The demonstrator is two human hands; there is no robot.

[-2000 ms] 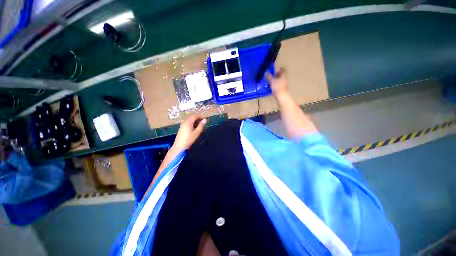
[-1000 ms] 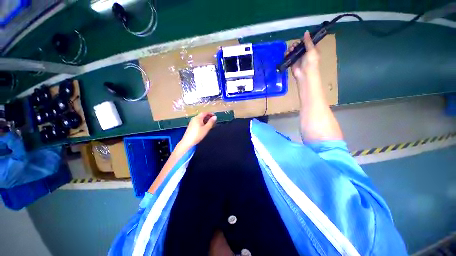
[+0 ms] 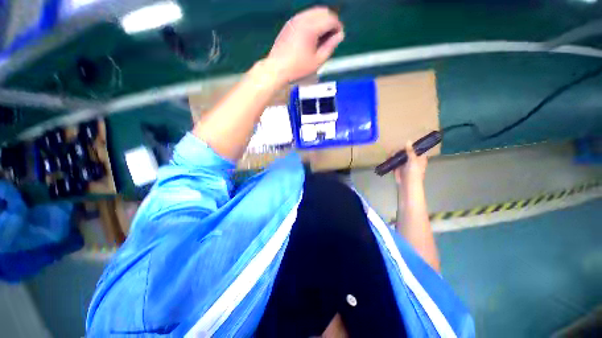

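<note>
My right hand is closed around the black electric screwdriver near the bench's front edge. A black cord runs from its end to the right across the bench. My left hand is raised over the back of the bench, its fingers curled and blurred; whether it holds anything is unclear. The silver-and-black metal box stands at the left of the blue tray. A white box in clear plastic lies left of the tray, partly hidden by my left arm.
Brown cardboard lies under the tray. Another white box lies farther left. Black round units stand in rows at the far left, near a person's blue sleeve. Yellow-black tape marks the floor.
My left hand has moved from the bench's front edge up and over the back. My right hand has brought the screwdriver from above the tray's right side to the front edge.
</note>
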